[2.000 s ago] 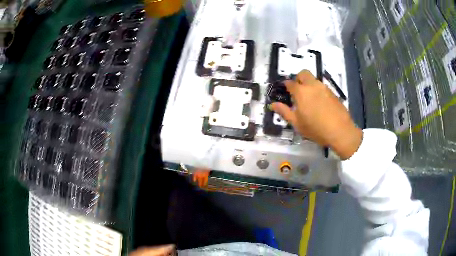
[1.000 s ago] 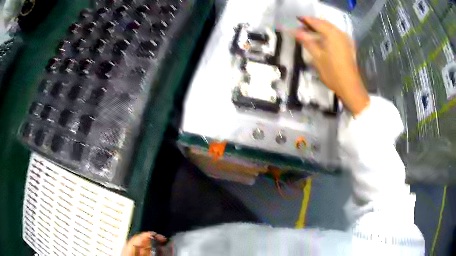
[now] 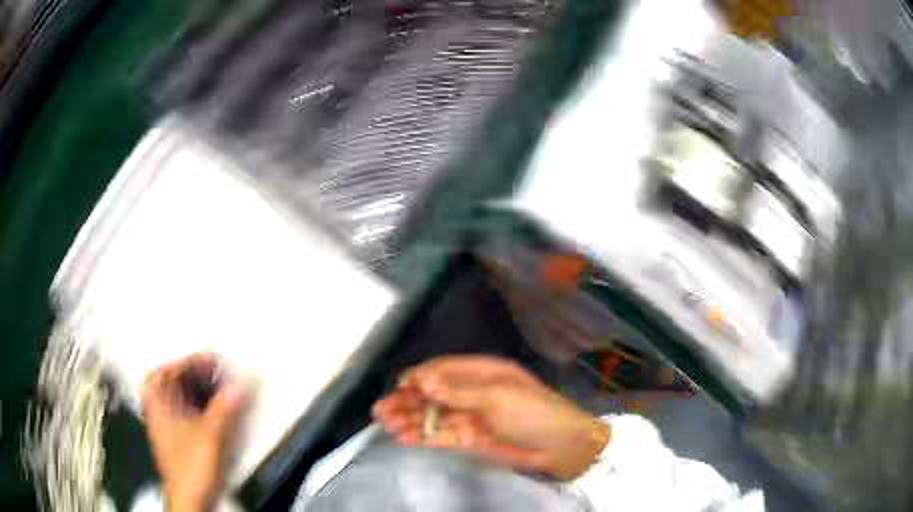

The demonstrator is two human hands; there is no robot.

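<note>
The view is strongly blurred. My left hand [image 3: 190, 420] is over the near edge of the white slotted tray [image 3: 235, 270], with thumb and fingers curled around a small dark thing [image 3: 198, 384], which looks like a watch case. My right hand [image 3: 491, 412] is in front of my body, to the right of the tray, palm partly up with fingers curled. A small pale piece [image 3: 431, 418] shows at its fingers; what it is cannot be told. The tray's slots are lost in the blur.
The clear blister tray [image 3: 340, 130] lies beyond the white tray. The fixture machine [image 3: 601, 150] with its holding fixtures [image 3: 701, 165] stands at the right, an orange connector [image 3: 564, 270] at its front edge. Small loose pieces [image 3: 70, 420] lie left of the white tray. An amber container [image 3: 756, 15] shows at the top.
The view has swung left towards the white tray. My right hand has left the fixtures and come back near my body. My left hand has moved up into view over the tray.
</note>
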